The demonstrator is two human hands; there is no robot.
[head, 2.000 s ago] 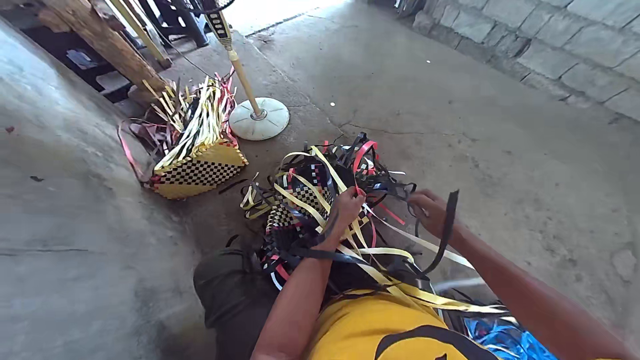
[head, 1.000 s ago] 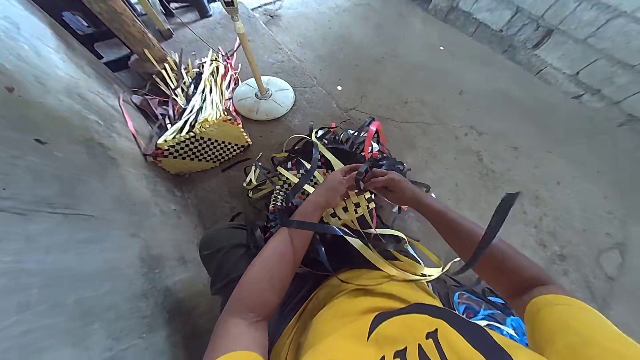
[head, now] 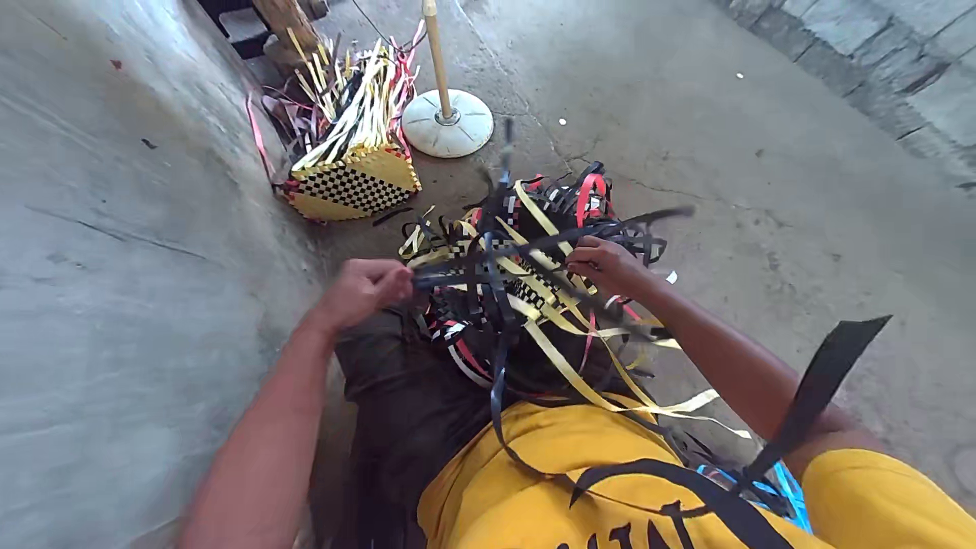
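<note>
In front of my lap lies a partly woven piece point(head: 526, 286) of black, yellow, white and red flat strips, with many loose ends around it. My left hand point(head: 374, 286) is closed on a black strip point(head: 450, 279) at the weave's left side. On the right, my right hand point(head: 602, 263) is at the weave, near yellow and black strips, its fingers bent; whether it grips one cannot be told. Loose black strips cross above the weave, some blurred. A wide black strip point(head: 820, 393) curls over my right forearm, and long yellow strips point(head: 560, 354) trail toward my shirt.
A woven yellow and black checkered basket point(head: 354, 187) with loose strip ends lies at the upper left, beside a round white stand base point(head: 447, 123) with a pole. A grey wall point(head: 137, 252) runs along the left, a block wall point(head: 877, 46) at the upper right. Blue strips point(head: 789, 492) lie lower right.
My hands were together over the weave a second ago; now they are wide apart, the left having moved left with a black strip. The black strips are spread across the weave.
</note>
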